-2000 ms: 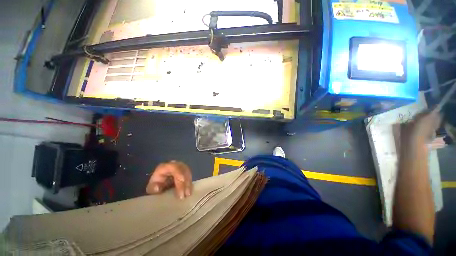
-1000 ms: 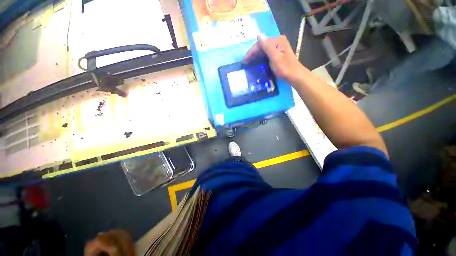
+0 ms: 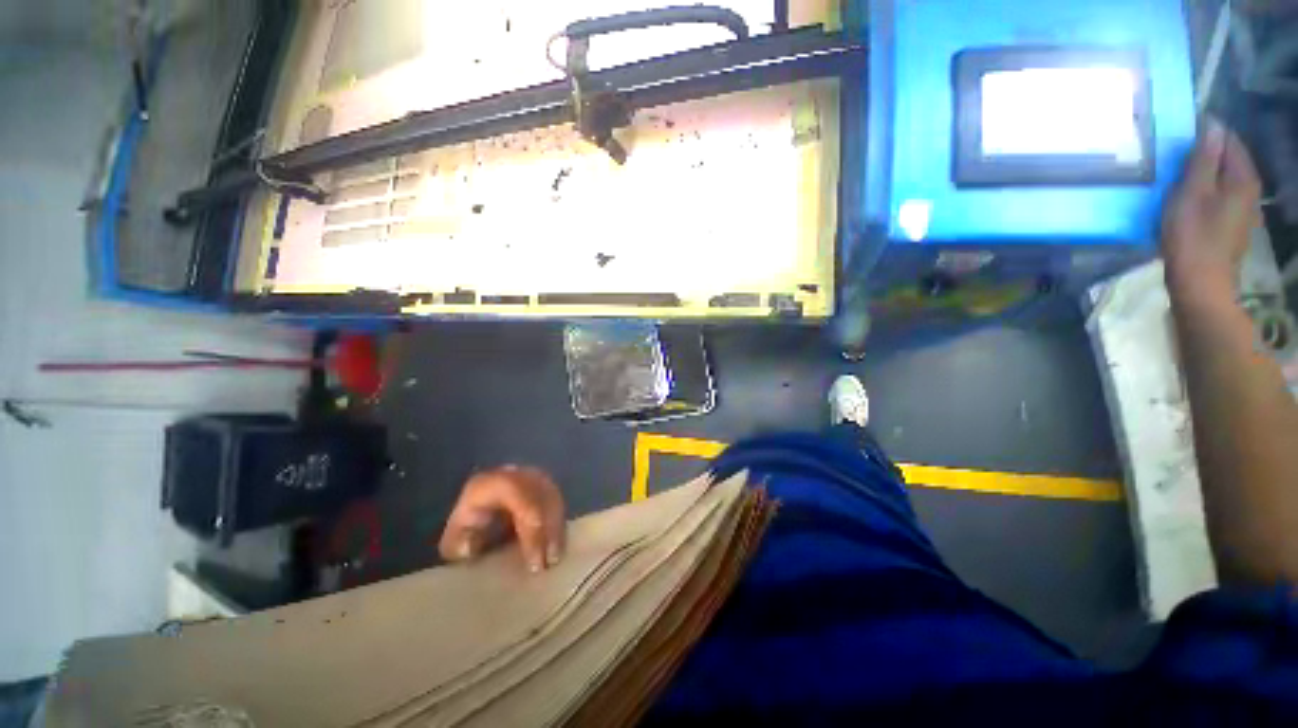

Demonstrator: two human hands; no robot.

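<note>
A thick stack of tan sheets (image 3: 413, 626) lies across the lower left, its layered edges fanned against my blue clothing. My left hand (image 3: 505, 516) rests on the stack's far edge, fingers bent over it. My right hand (image 3: 1214, 213) is at the right edge of the blue control cabinet (image 3: 911, 171), beside the black-framed touchscreen (image 3: 1061, 114), which shows bright white. The right hand is blurred and I cannot tell whether it holds anything.
The machine bed (image 3: 683, 213) glares white under a black gantry beam (image 3: 441, 125). Metal trays (image 3: 621, 373) lie on the floor below it. A black box (image 3: 264, 474) stands at left. A white side table (image 3: 1160, 455) is under my right arm. Yellow lines mark the floor.
One second ago my right hand was over the touchscreen; now it is off the screen to the right. The display has turned from partly blue to white. The view has swung back left.
</note>
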